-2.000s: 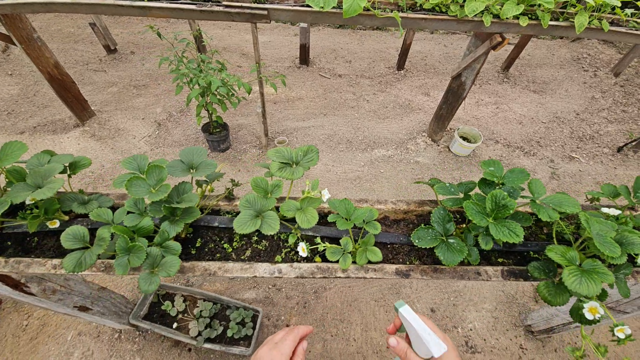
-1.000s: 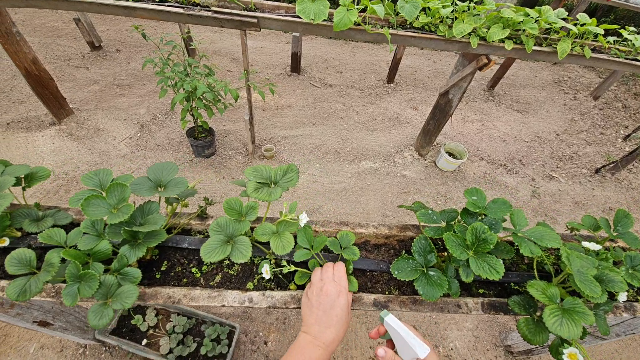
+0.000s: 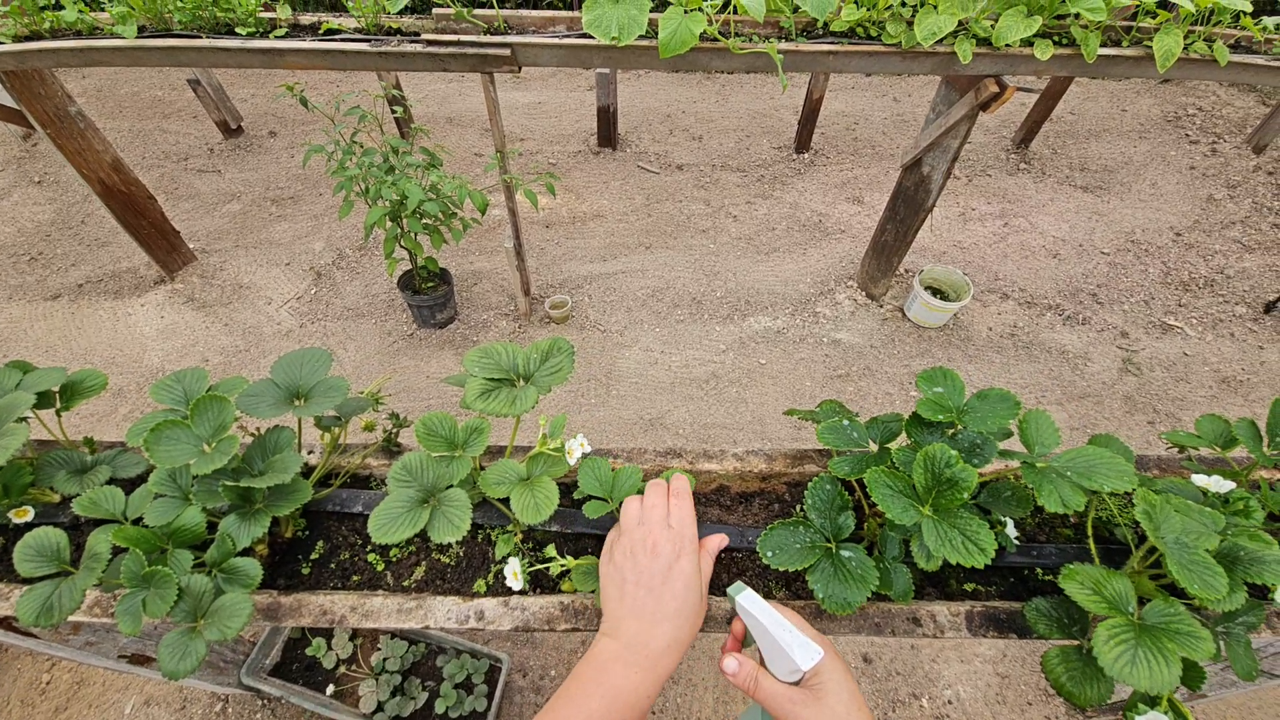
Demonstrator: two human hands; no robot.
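My left hand [image 3: 660, 565] reaches over the wooden planter, back upward, its fingertips at the leaves of a small strawberry plant [image 3: 608, 484]; its palm side and whatever it touches there are hidden. In my right hand [image 3: 800, 670] is a spray bottle with a white trigger head [image 3: 778, 632], its greenish nozzle toward the planter. The bottle's body is mostly out of view. A strawberry plant with white flowers [image 3: 505, 480] grows just left of my left hand. Another strawberry plant [image 3: 930, 490] with wet-looking leaves stands to the right, beyond the spray head.
The planter's front board [image 3: 420, 608] runs across below the plants, with a black irrigation hose [image 3: 575, 520] along the soil. A rectangular pot of small plants [image 3: 500, 680] sits lower left. Behind are a black potted plant [image 3: 428, 300], a white bucket [image 3: 938, 296] and wooden posts [image 3: 925, 190].
My left hand has moved from the lower edge of the view up to the small strawberry plant, where it stays. My right hand keeps hold of the spray bottle.
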